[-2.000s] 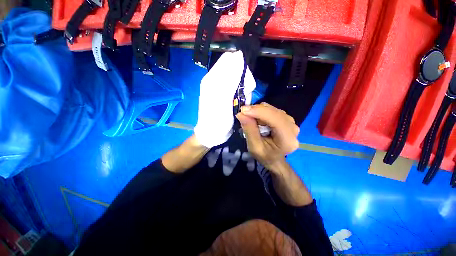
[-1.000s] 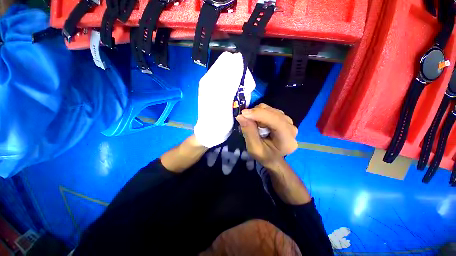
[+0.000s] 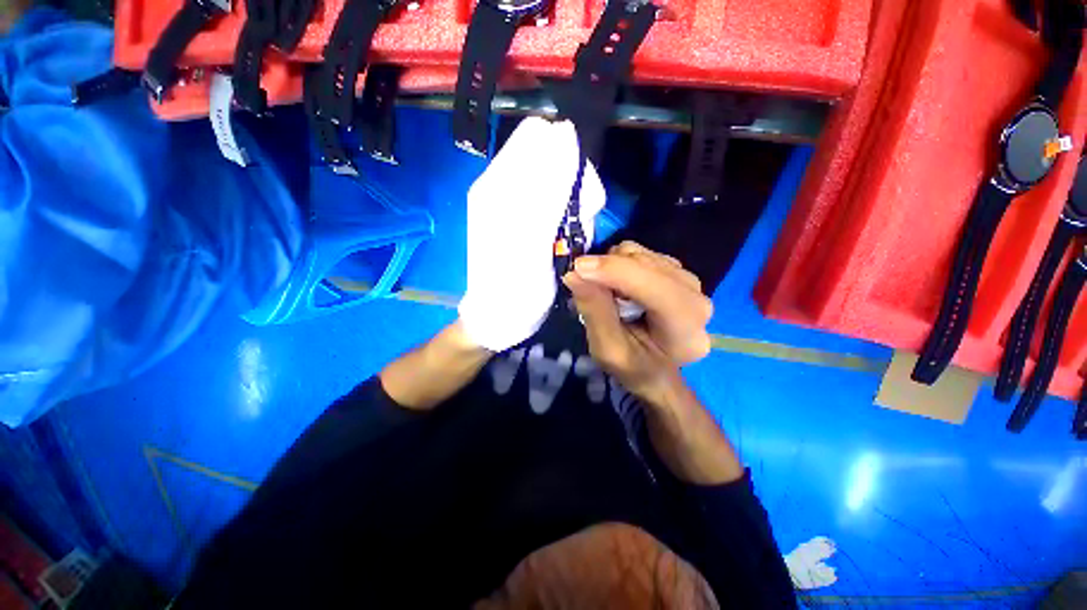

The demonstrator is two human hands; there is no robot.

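My left hand (image 3: 513,244), in a bright white glove, holds a black wristwatch (image 3: 572,226) edge-on above my lap. A small orange mark shows at the watch's edge. Most of the watch is hidden by the glove. My right hand (image 3: 650,312), bare, has thumb and index finger pinched together at the near end of the watch. What the fingertips grip is too small to tell. A small white scrap (image 3: 628,310) shows within the curled fingers of my right hand.
A red tray (image 3: 763,48) lies ahead with black straps and one light strap (image 3: 227,119) hanging over its edge. Another red tray (image 3: 858,262) at the right holds watches (image 3: 1028,149). A blue stool (image 3: 370,262) and a person's blue smock (image 3: 131,238) are at the left.
The hands and the watch stay almost in place. The view shifts very slightly, and the trays appear a little further left.
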